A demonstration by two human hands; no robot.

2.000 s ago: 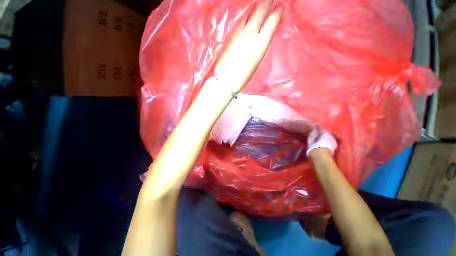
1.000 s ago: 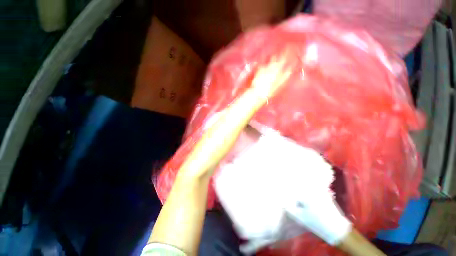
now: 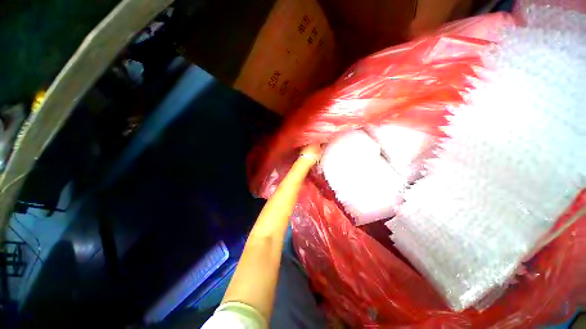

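Note:
A large shiny red plastic bag (image 3: 347,257) lies open in front of me. A big stack of whitish bubble bags (image 3: 495,160) with ragged edges lies over its right side. Smaller white bubble bags (image 3: 363,177) sit in the bag's opening, partly overexposed. My left hand (image 3: 311,153) is at the left of the opening, against the red plastic; its fingers are hidden, so its grip cannot be told. My right hand is not visible.
A brown printed carton (image 3: 283,58) stands behind the bag. A curved pale rail (image 3: 71,83) runs down the upper left. A dark surface fills the left, with a blue-violet object (image 3: 193,279) low down.
The large bubble bag stack now shows at the right, and smaller ones are exposed in the opening. My left hand has moved from on top of the red bag down to its opening. My right hand has left view.

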